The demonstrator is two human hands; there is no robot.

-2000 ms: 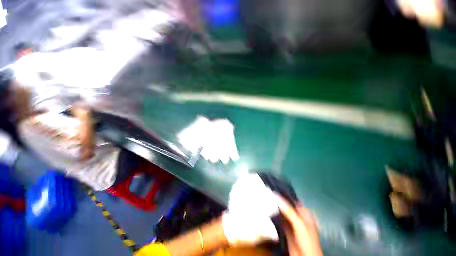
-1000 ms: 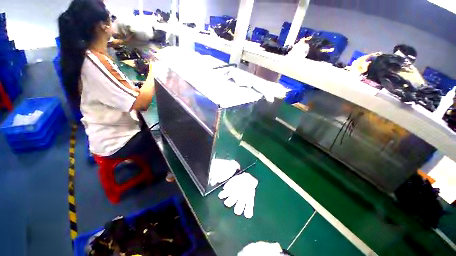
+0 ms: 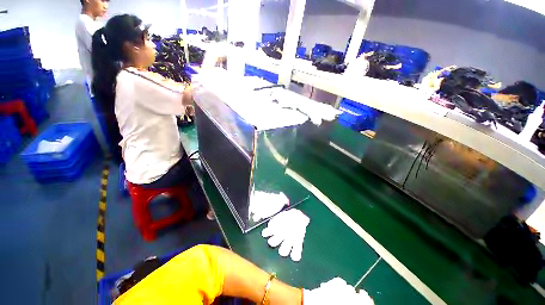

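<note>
My left hand (image 3: 336, 293), in a white knit glove, is at the bottom edge right of centre, cut off by the frame. Its fingers and anything in it are hidden. The forearm in a yellow sleeve crosses the bottom. My right hand is out of the picture. A spare white glove (image 3: 287, 233) lies flat on the green bench (image 3: 328, 244), beside the lower corner of a dark-framed, shiny panel box (image 3: 230, 161). A glove shape, perhaps its reflection, shows in the panel.
A person in a white shirt (image 3: 146, 125) sits on a red stool (image 3: 156, 205) beyond the box; another stands behind. Stacked blue bins (image 3: 63, 156) are on the floor at left. A white shelf (image 3: 382, 89) above the bench holds black bundles (image 3: 469, 89). A black clump (image 3: 514, 244) is at right.
My left forearm and more of the gloved hand have come into view at the bottom, over the blue bin. The seated person's head is turned more this way. A second person shows at top left.
</note>
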